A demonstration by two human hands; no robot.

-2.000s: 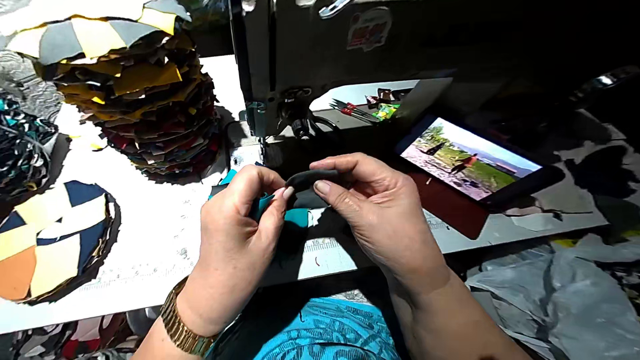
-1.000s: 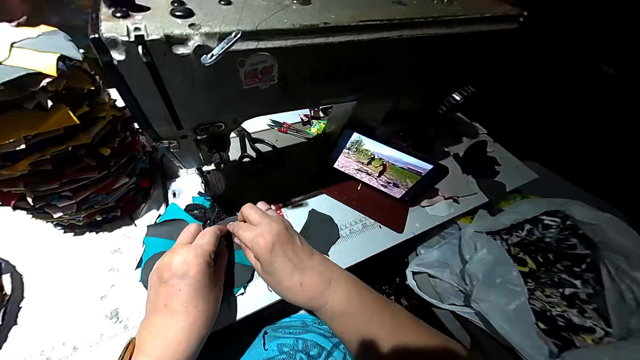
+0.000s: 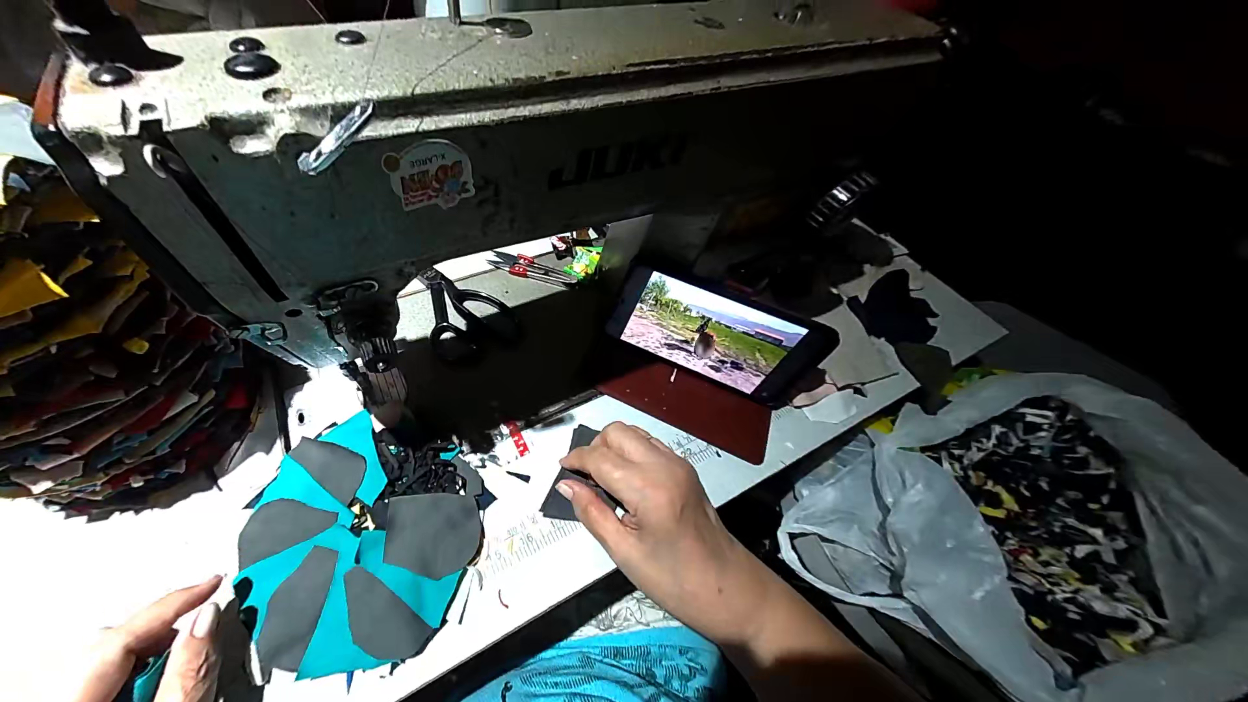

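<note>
A round piece of turquoise and grey fabric wedges (image 3: 429,534) lies on the white table below the needle area of a Juki sewing machine (image 3: 546,127). At its lower left is my left hand (image 3: 161,648), thumb and forefinger near each other, with a bit of turquoise fabric at the palm. My right hand (image 3: 648,497) rests to the right of the round piece, its fingers on a dark grey fabric piece (image 3: 563,499) lying over the printed ruler. Part of that piece is hidden under the fingers.
Black-handled scissors (image 3: 468,317) and red-handled thread snips (image 3: 531,268) lie behind the machine's head. A phone (image 3: 721,331) leans on a dark red cover. Layered fabric scraps (image 3: 117,370) are piled at the left. A plastic bag of scraps (image 3: 877,517) is at the right.
My hands, together one second ago, are now apart: the left is at the lower left, the right on the grey piece. The turquoise and grey round piece now shows more fully.
</note>
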